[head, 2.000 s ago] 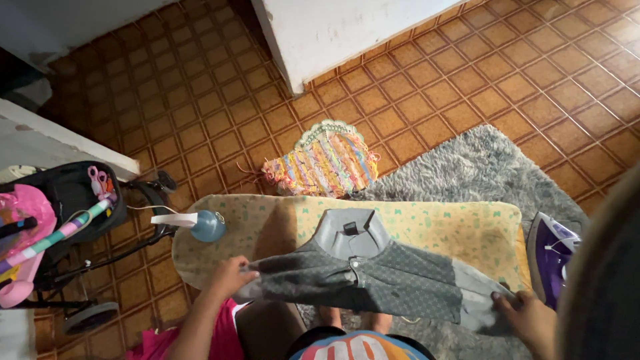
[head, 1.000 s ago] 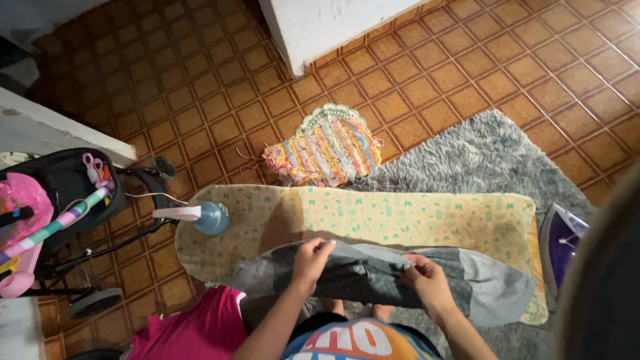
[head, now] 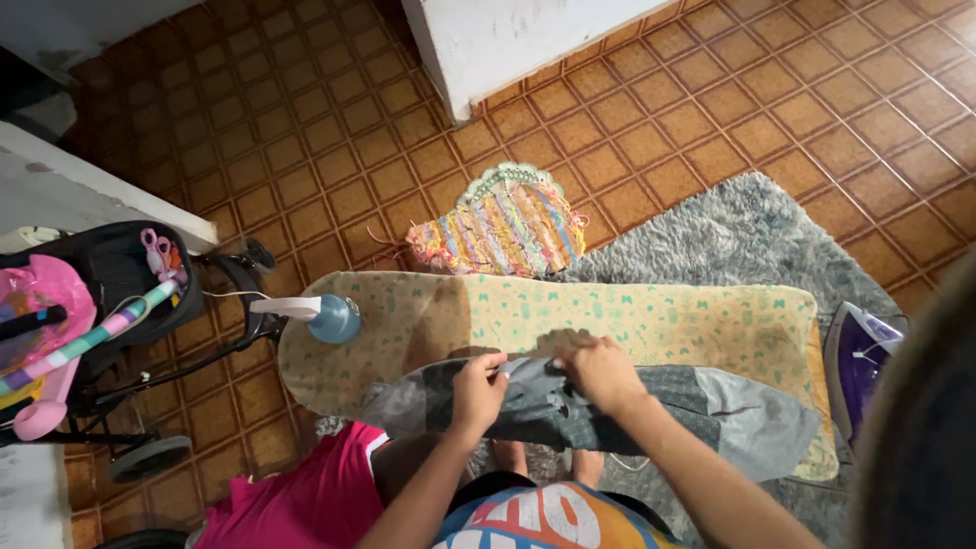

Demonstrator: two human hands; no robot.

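Note:
A gray patterned garment (head: 671, 389) lies across the near edge of a yellow printed ironing board (head: 534, 305), part of it hanging over. My left hand (head: 480, 389) pinches its upper edge near the middle. Just right of it, my right hand (head: 598, 370) grips the same edge, its fingertips partly hidden. A blue spray bottle with a white top (head: 334, 319) lies at the board's left end. Beyond the right end stands a purple and white clothes iron (head: 862, 366).
A stroller (head: 130, 297) holding pink and striped things stands at the left. Pink cloth (head: 297, 496) is at the lower left. A multicolored woven rug (head: 507, 225) and a gray shaggy rug (head: 717, 229) lie on tiles beyond the board. A white wall corner (head: 457, 61) juts in above.
The garment, earlier held stretched by both ends with its collar upright, now lies lower along the board. My hands have come together at its middle edge.

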